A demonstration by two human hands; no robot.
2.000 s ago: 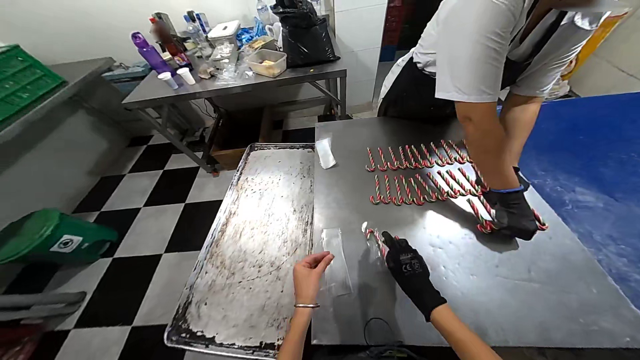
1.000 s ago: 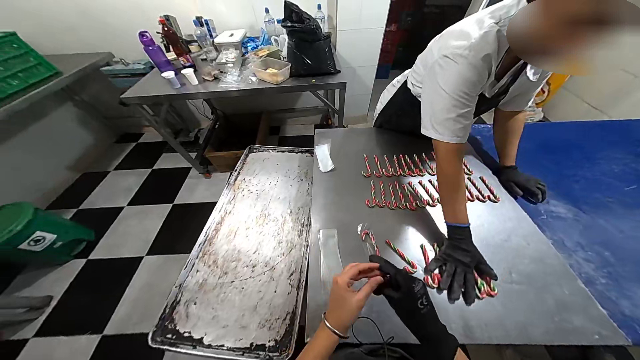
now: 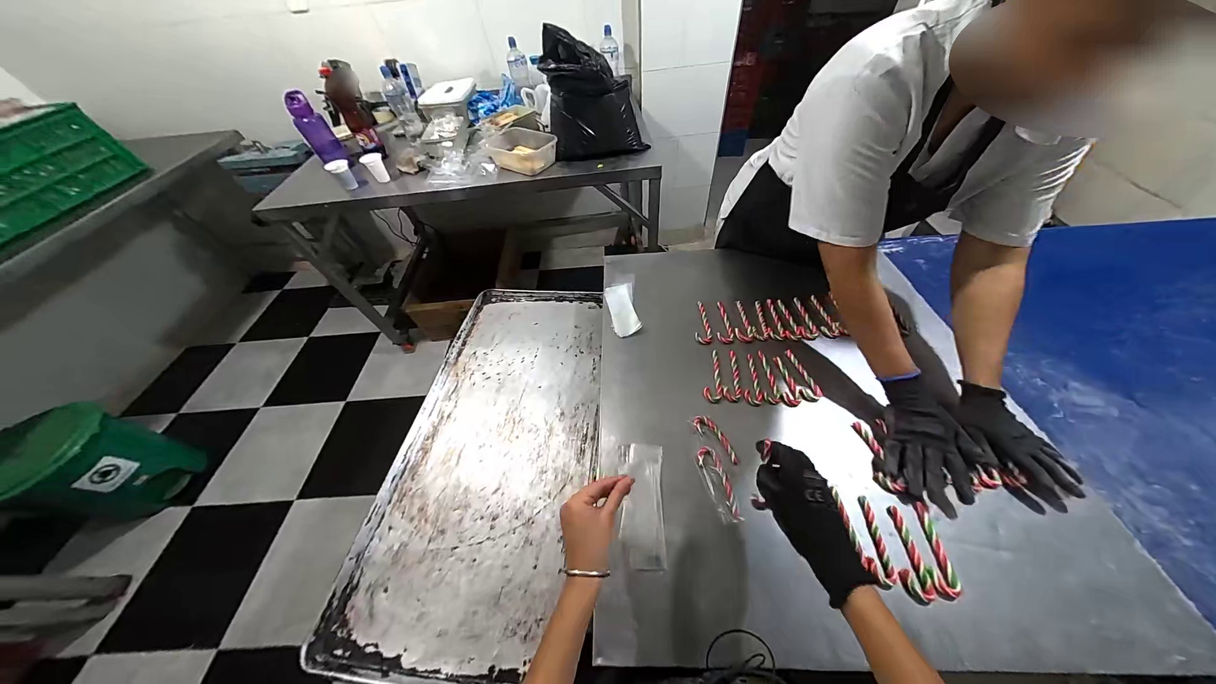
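My bare left hand [image 3: 596, 518], fingertips pinched together, is at the left edge of a stack of clear plastic sleeves [image 3: 643, 508]; whether it grips one is unclear. In a black glove, my right hand [image 3: 796, 489] is closed around a red, white and green candy cane [image 3: 763, 450], mostly hidden by the fingers. Between my hands lie a candy cane in a clear sleeve [image 3: 718, 483] and another cane [image 3: 715, 437]. Several candy canes [image 3: 914, 556] lie right of my glove, and two rows of canes [image 3: 755, 377] lie farther up the steel table [image 3: 855, 636].
Across the table a co-worker's gloved hands [image 3: 969, 446] press on candy canes. A large worn baking tray [image 3: 475, 475] adjoins the table on the left. A white strip [image 3: 623, 309] lies at the far left corner, a cable [image 3: 741, 655] at the near edge. A blue surface [image 3: 1130, 351] is at right.
My hands, together one second ago, are apart: the left is at the sleeves, the right farther right with a cane. Both co-worker's hands are now together on the canes.
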